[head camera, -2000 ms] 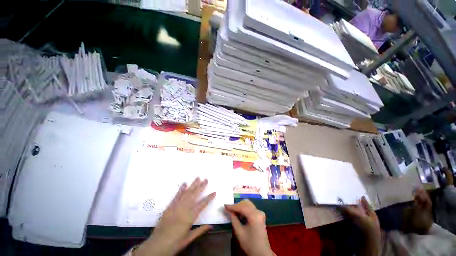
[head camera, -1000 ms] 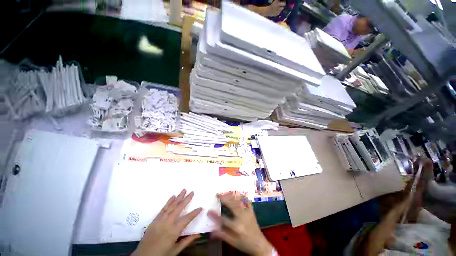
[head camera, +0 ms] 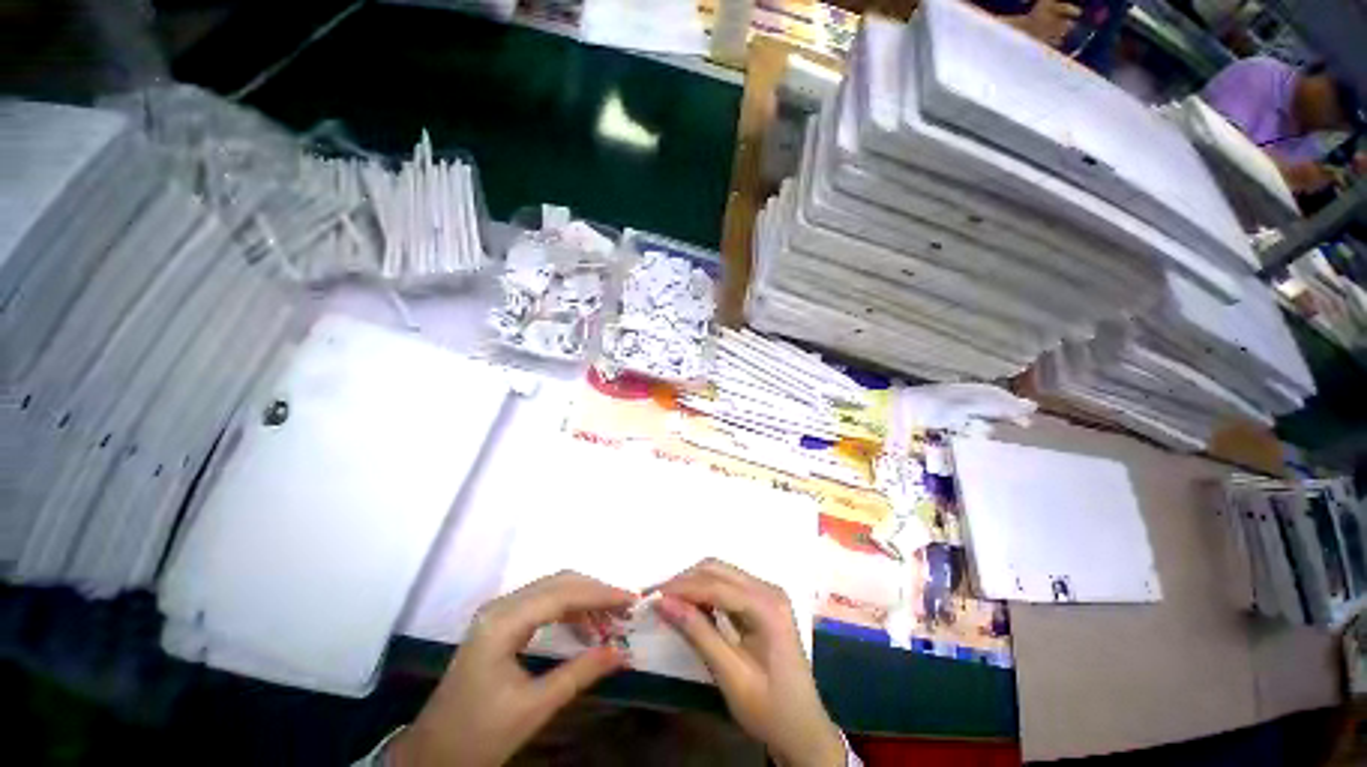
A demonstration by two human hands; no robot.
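A flat white housing [head camera: 690, 517] lies on the printed colour sheet [head camera: 870, 592] in front of me. My left hand [head camera: 525, 652] and my right hand [head camera: 742, 637] meet over its near edge. Their fingertips pinch a small white piece [head camera: 642, 611] between them; its shape is mostly hidden by the fingers. Thin white sticks [head camera: 780, 390] lie in a fan beyond the housing. Two clear bins [head camera: 657, 315] of small white fittings stand behind, side by side.
White housings lie at left [head camera: 338, 495], beside a leaning row [head camera: 120, 360]. Tall housing stacks [head camera: 960, 225] stand beyond the work. Another housing [head camera: 1057, 525] lies on tan cardboard [head camera: 1117, 674] at right, near upright framed units [head camera: 1289, 547]. A person in purple is at the far right.
My hands have left the housing's surface and come together, now pinching a small white piece. The view has swung left. The neighbour's hands at right are out of view.
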